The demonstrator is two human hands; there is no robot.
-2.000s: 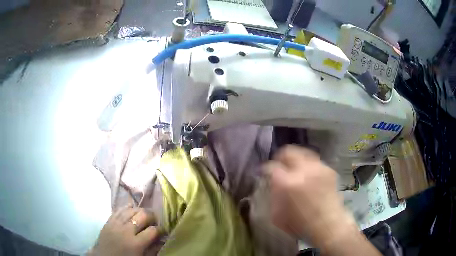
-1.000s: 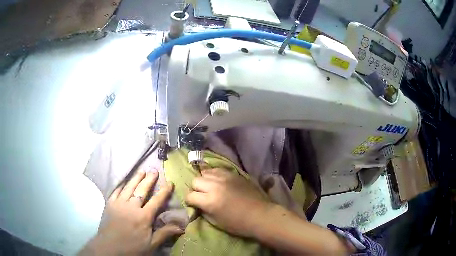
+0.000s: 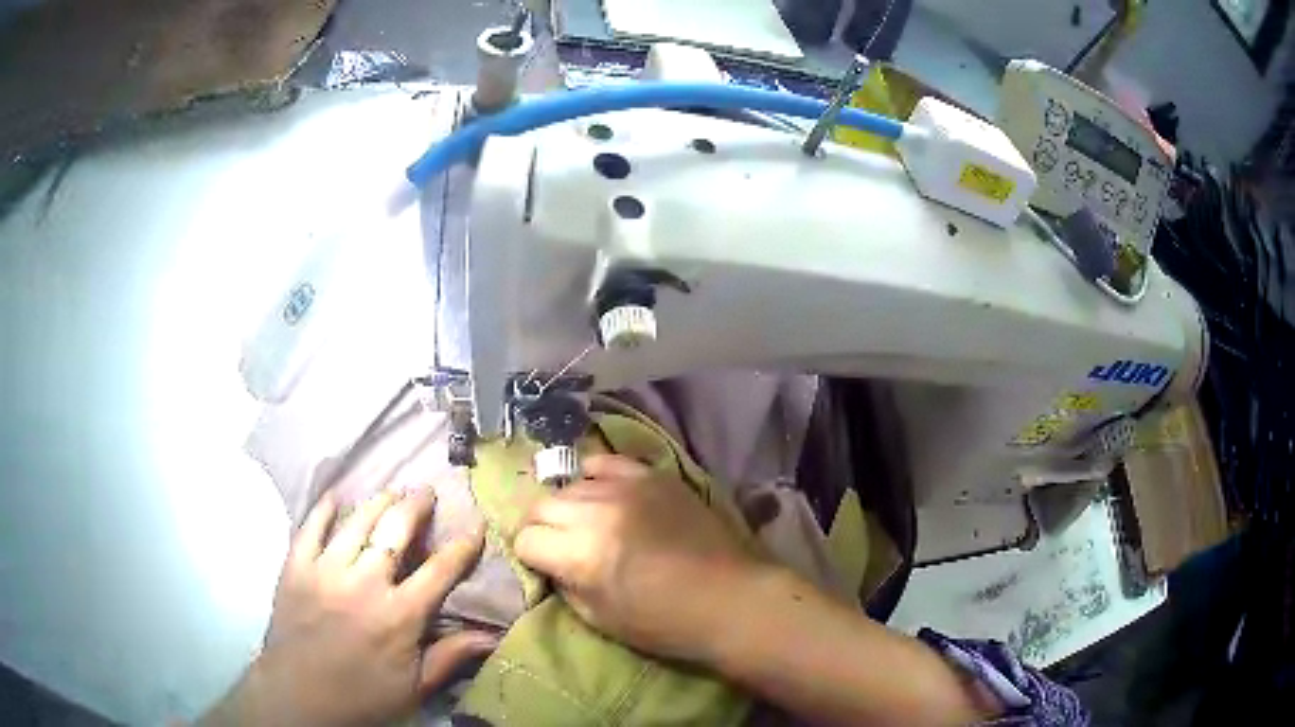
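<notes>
A grey-mauve fabric panel (image 3: 355, 433) lies left of and below the presser foot (image 3: 460, 433) of the white JUKI machine (image 3: 795, 270). My left hand (image 3: 362, 611) rests flat on it, fingers apart. An olive panel (image 3: 568, 668) lies bunched to the right of the foot and under the machine arm. My right hand (image 3: 639, 561) lies on the olive panel with curled fingers, just below the lower white dial (image 3: 557, 463); its fingertips pinch the olive fabric. Mauve and dark brown fabric shows under the arm. The needle tip is not clearly visible.
A tension knob (image 3: 628, 327) sits on the head front. A blue tube (image 3: 653, 97) runs along its top. The control panel (image 3: 1094, 164) stands behind. Cardboard (image 3: 1172, 490) and dark stacked pieces (image 3: 1238, 313) are on the right. The white table (image 3: 114, 426) extends left.
My right hand has come from under the arm at the right to the olive fabric beside the foot. My left hand has opened out flat on the mauve panel. The last second shows little movement.
</notes>
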